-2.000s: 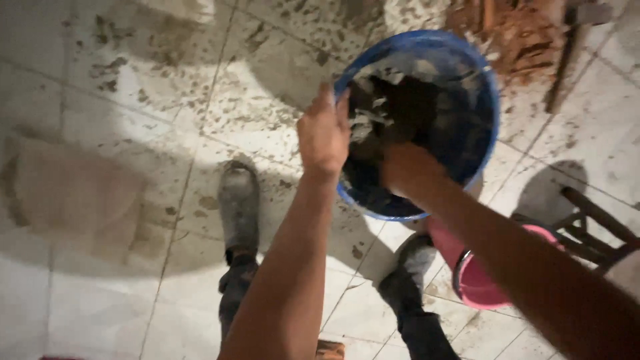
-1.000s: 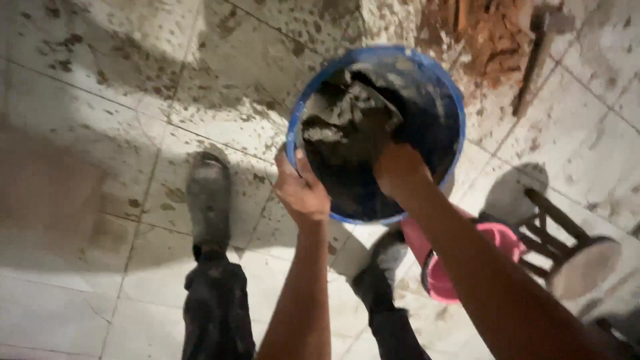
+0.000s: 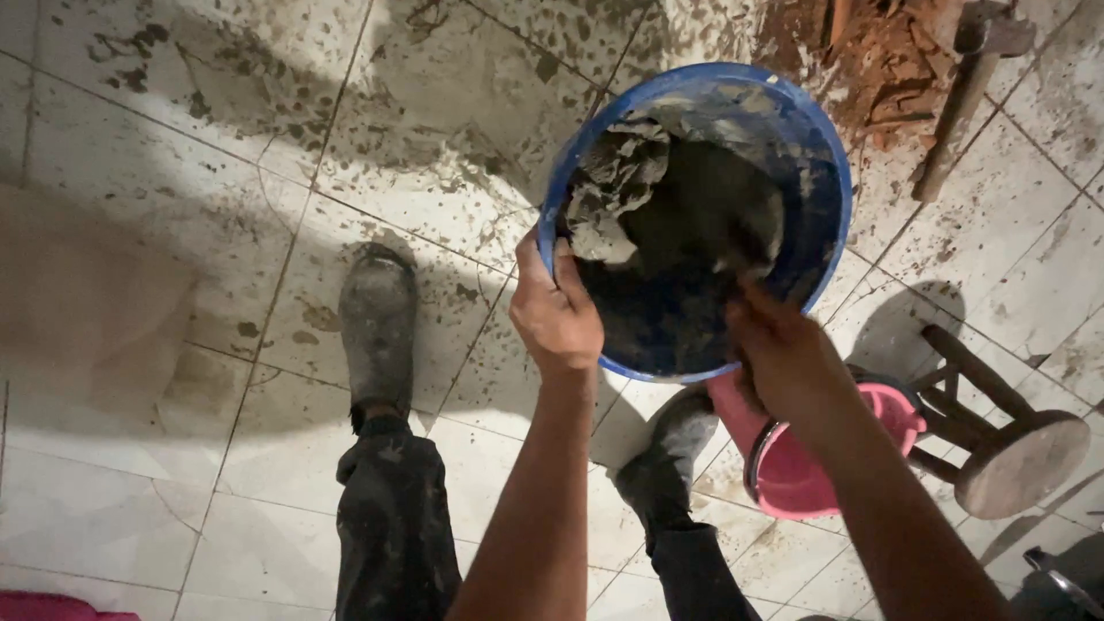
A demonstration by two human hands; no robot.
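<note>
A blue plastic basin (image 3: 828, 216), tilted, holds wet grey mortar (image 3: 612, 185), heaped toward its upper left. My left hand (image 3: 556, 306) grips the basin's left rim, thumb over the edge. My right hand (image 3: 776, 345) is at the lower right of the basin's opening, blurred, its fingers curled around what looks like the handle of a tool. A dark, blurred shape, perhaps a trowel blade, lies beyond the fingers inside the basin; the tool cannot be made out clearly.
A pink bucket (image 3: 798, 470) lies on its side by my right shoe, beside an overturned wooden stool (image 3: 1022, 466). A hammer (image 3: 957, 121) rests near broken reddish rubble (image 3: 897, 78) at the upper right. Splattered white tiles (image 3: 276, 466) form the floor.
My right hand has drawn back from the mortar heap toward the basin's lower right edge. My left hand has stayed on the rim.
</note>
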